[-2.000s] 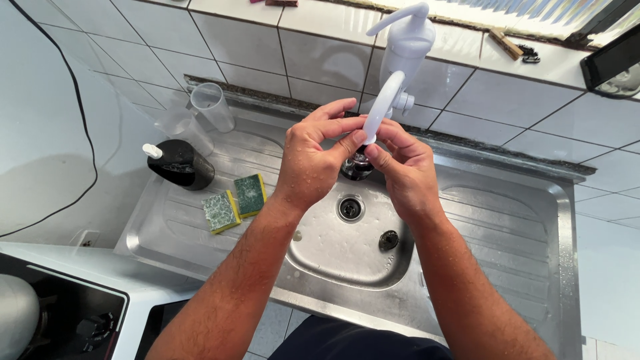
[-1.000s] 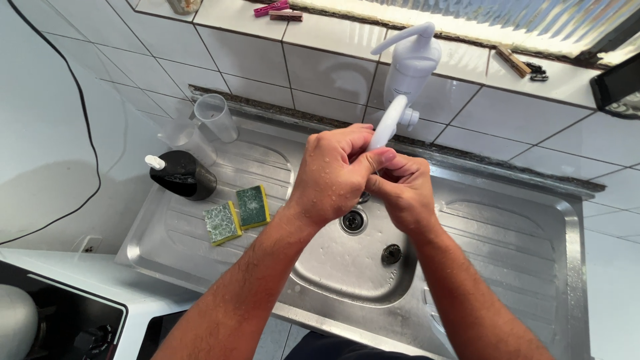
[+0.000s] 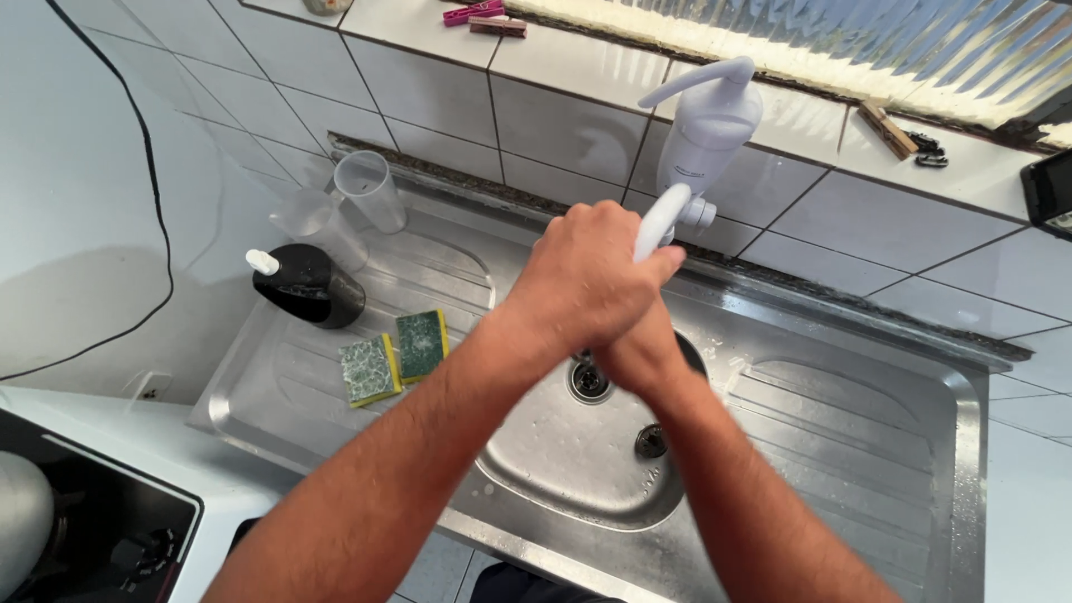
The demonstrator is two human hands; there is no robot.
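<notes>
Over the back of the stainless steel sink (image 3: 578,481), my left hand (image 3: 590,272) lies across my right hand (image 3: 641,343) near the end of the curved white spout of a wall-mounted tap (image 3: 662,219). The hands touch each other and look wet. Fingers of both are largely hidden, so whether either grips the spout or anything else cannot be told. Above the hands stands the white plastic body of the tap (image 3: 699,138), with a lever on top and a round knob at its side. A metal drain (image 3: 590,381) shows below my left wrist, and a dark strainer (image 3: 651,441) lies in the basin.
Two green and yellow sponges (image 3: 370,370) lie on the left drainboard, near a black soap dispenser (image 3: 310,286) and two clear plastic cups (image 3: 371,191). Clothespins (image 3: 888,130) rest on the tiled window ledge. A cooktop (image 3: 84,502) stands at the lower left.
My hands were side by side at the spout's end with fingertips together two seconds ago; now the left lies across the right, and the right has moved lower.
</notes>
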